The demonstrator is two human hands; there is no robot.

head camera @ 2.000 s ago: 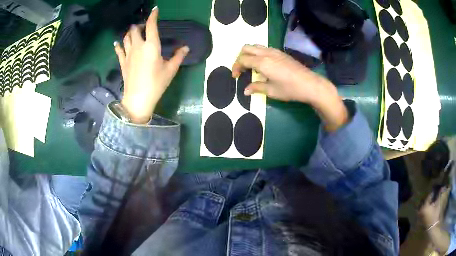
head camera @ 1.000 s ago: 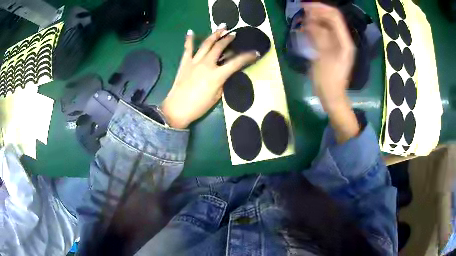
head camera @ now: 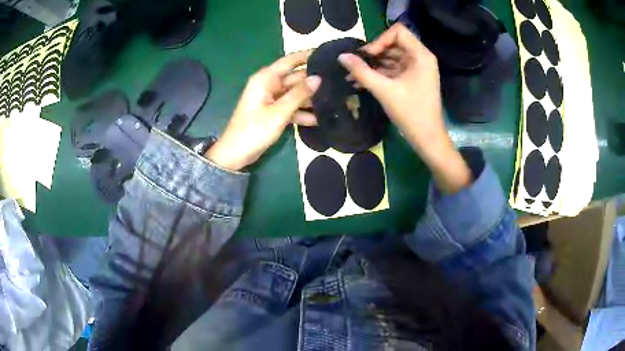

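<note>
A dark base plate, rounded and oblong with a small central opening, is held above the pad sheet. My left hand grips its left edge between thumb and fingers. My right hand has its thumb and fingers at the plate's upper right; whether it also holds a small piece there cannot be told. The cream-yellow pad sheet lies under the plate, with black ovals showing above and below it. The plate hides the sheet's middle.
Dark plates overlap on the green bench at left; more dark parts are piled at upper right. Spare pad sheets are stacked at right. A neighbour's sticker sheet is at far left. A carton stands below the bench at lower right.
My right hand has come back from the pile at right to the middle. The plate is now lifted and held over the sheet. The sheet has shifted slightly left since one second ago.
</note>
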